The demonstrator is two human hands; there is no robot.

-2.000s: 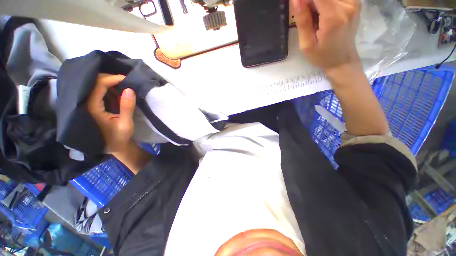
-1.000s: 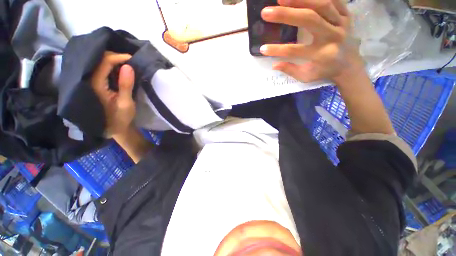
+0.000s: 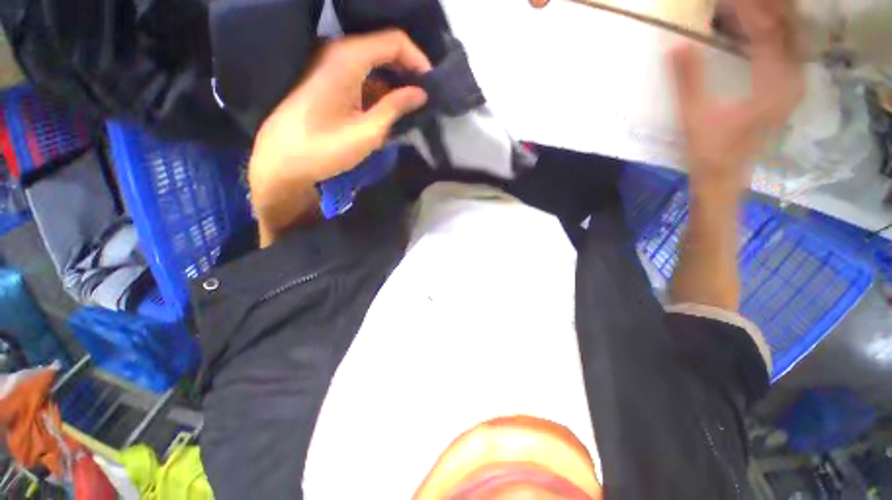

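My left hand [image 3: 328, 117] pinches a fold of the dark jacket cloth [image 3: 455, 83] between thumb and fingers, at the upper left. Pale grey lining [image 3: 476, 142] with a dark strip hangs below the fold, near my lap. More dark cloth [image 3: 259, 49] lies to the left of the hand. My right hand [image 3: 734, 107] is raised over the white table [image 3: 587, 88] at the upper right. It is blurred, with its fingers apart, and I see nothing in it. The smartphone does not show in this view.
The brown edge of the machine bed [image 3: 655, 21] crosses the top. A clear plastic bag [image 3: 817, 146] lies at the table's right. Blue crates stand left [image 3: 176, 215] and right [image 3: 802, 283] of my lap. Orange cloth [image 3: 29, 420] and lime-yellow cloth [image 3: 161, 474] show at the lower left.
My right hand has let go of the smartphone and moved right. My left hand, still holding the cloth, has moved up and right in the picture. The view has shifted, and the phone is out of sight.
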